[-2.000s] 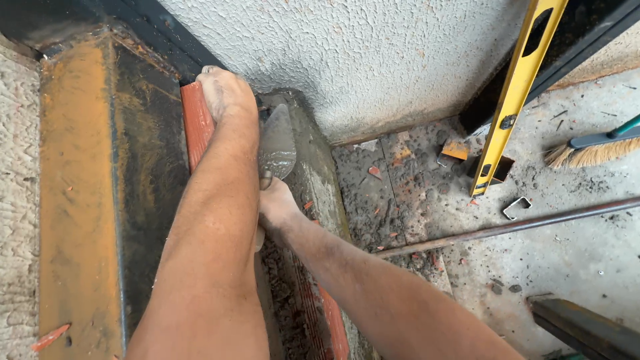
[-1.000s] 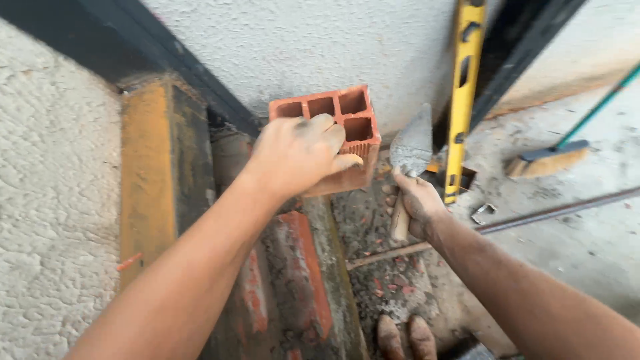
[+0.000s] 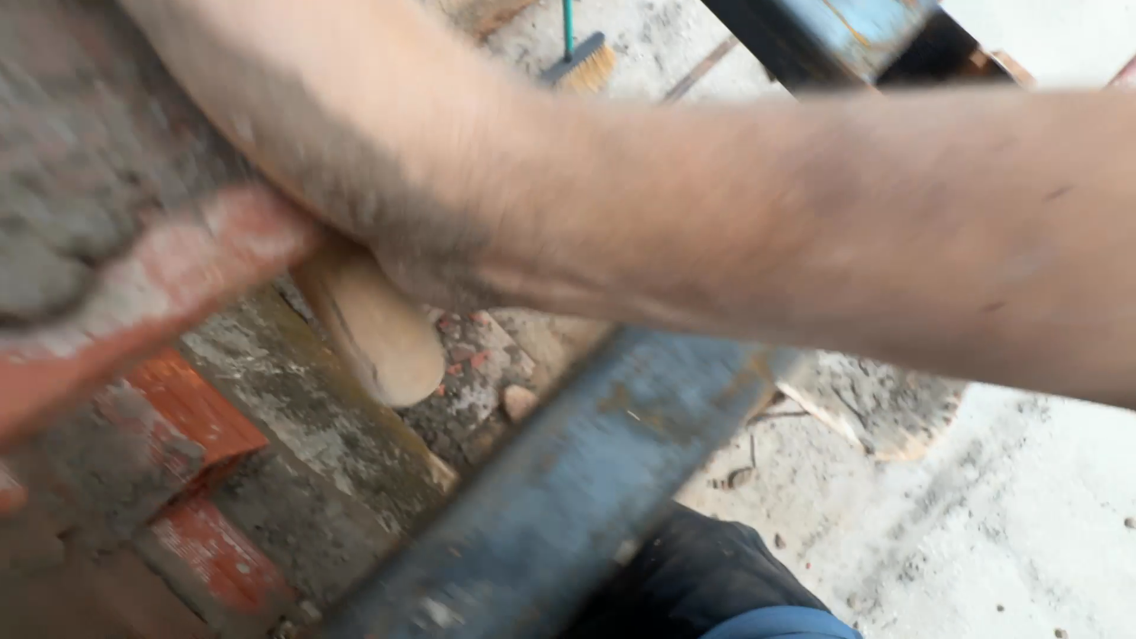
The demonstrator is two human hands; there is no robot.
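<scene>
My right hand is blurred and partly cut off at the top, its forearm crossing from the right edge. The rounded wooden handle of a trowel sticks out beneath the heel of this hand; the blade is hidden. Close by on the left is a red clay brick edge with grey mortar behind it. Lower left, more red bricks are set among grey mortar. My left hand is out of view.
A blue-grey metal beam runs diagonally below my forearm. Dark trousers show beneath it. Farther off are a broom and another metal piece. A mortar-covered board lies on the dusty floor.
The view has swung strongly. My left hand and the hollow brick it held one second ago are out of view. My right hand, with the trowel, is now above the mortared bricks.
</scene>
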